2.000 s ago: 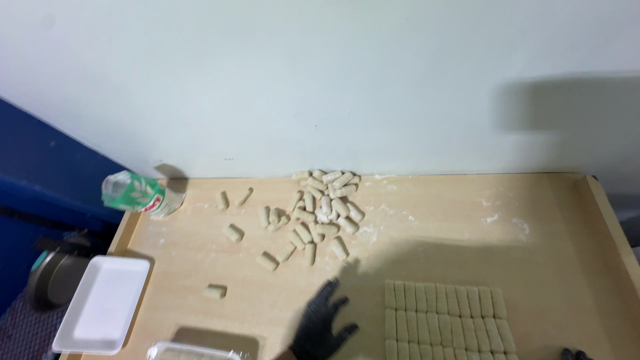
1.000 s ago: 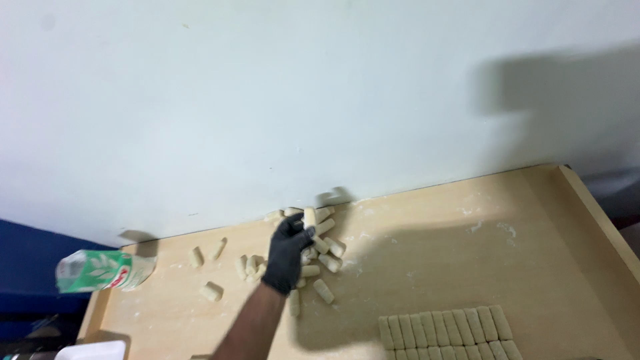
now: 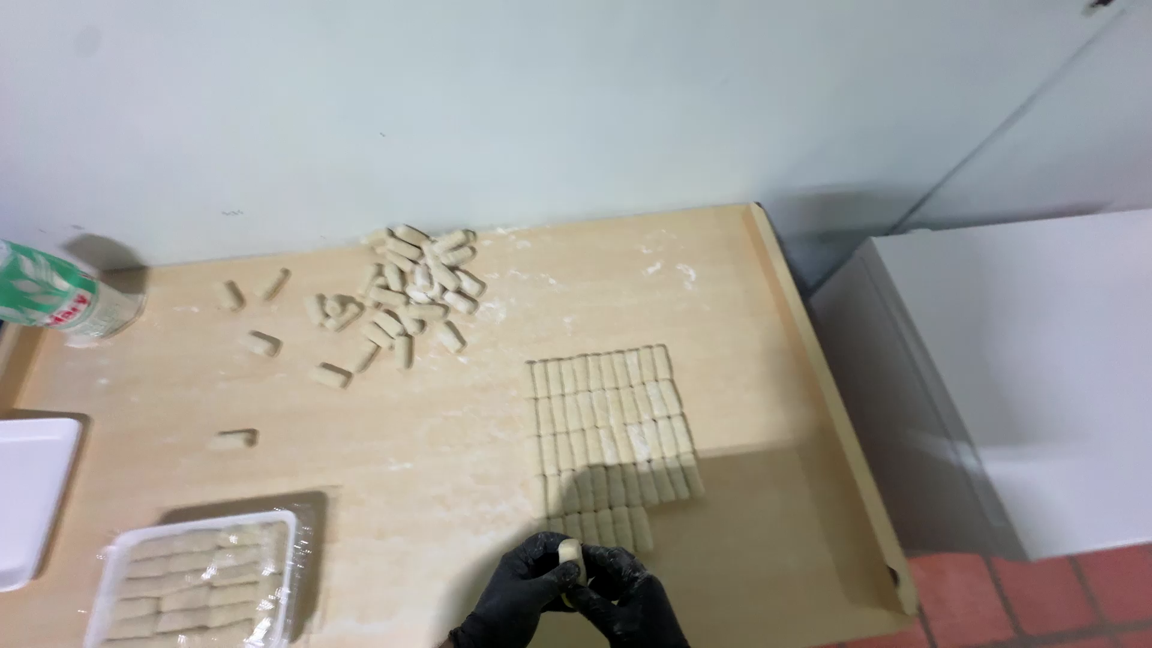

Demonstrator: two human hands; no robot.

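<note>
My left hand (image 3: 520,589) and my right hand (image 3: 630,594), both in black gloves, meet at the bottom centre and hold a short dough roll (image 3: 571,562) upright between their fingers. Just above them, a block of dough rolls (image 3: 607,414) lies side by side in several tight rows, the nearest row shorter than the others. A loose pile of floured dough rolls (image 3: 423,279) lies near the wall, with several single rolls (image 3: 261,343) scattered to its left.
At the lower left stands a white tray (image 3: 293,576) of dough rolls under clear film. A white foam tray (image 3: 36,504) lies at the left edge, below a green and clear flour bag (image 3: 67,297). A raised wooden rim (image 3: 837,414) bounds the table's right, beside a white cabinet (image 3: 1026,378).
One second ago a gloved hand was at the loose pile by the wall; now both hands are together below the rows with a roll between them. The view has swung right and down.
</note>
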